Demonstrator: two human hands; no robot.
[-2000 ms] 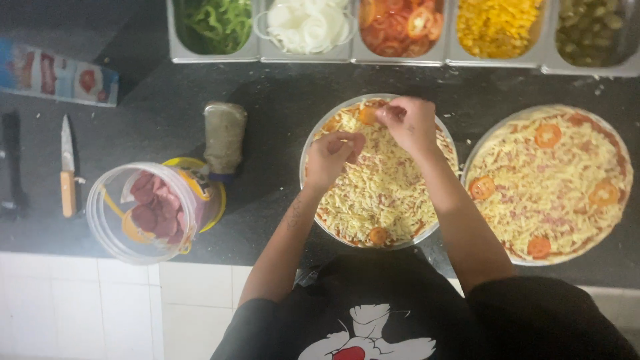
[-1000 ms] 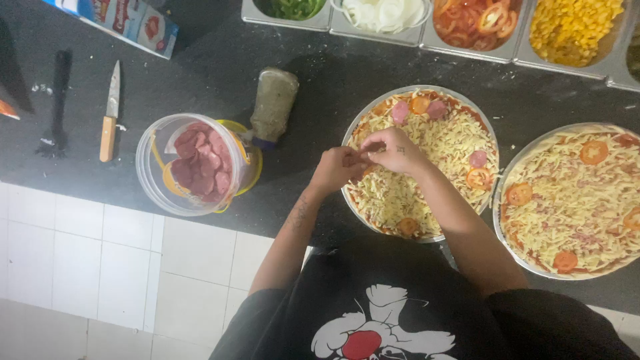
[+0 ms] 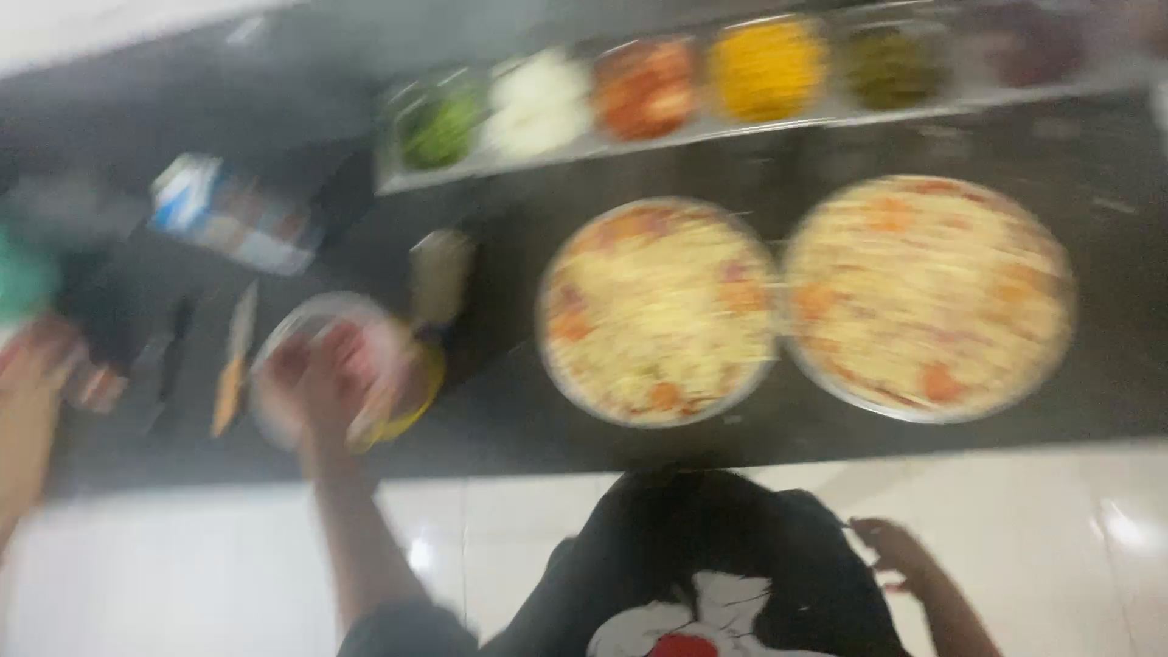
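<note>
My left hand (image 3: 327, 392) reaches into a clear plastic tub (image 3: 274, 411) of pink sliced sausage (image 3: 351, 351); blur hides whether its fingers hold a slice. At my right side, off the counter, my right hand (image 3: 890, 552) hangs with fingers apart and nothing visible in it. A cheese-covered pizza (image 3: 666, 310) with tomato and pink slices near its edge lies on a round metal pan. Close beside it on the right is a second, larger pizza (image 3: 931, 301) with cheese and tomato slices.
Behind the pizzas runs a row of metal topping trays (image 3: 712, 132). A shaker jar (image 3: 440, 274) stands by the tub. A wooden-handled knife (image 3: 230, 383), a dark utensil (image 3: 173, 351) and a printed carton (image 3: 228, 214) lie left. Another person's hand (image 3: 41, 365) is at the far left.
My left hand has moved from the smaller pizza to the sausage tub. My right hand has left that pizza and dropped to my side. The view has swung and blurred; another person's hand now shows.
</note>
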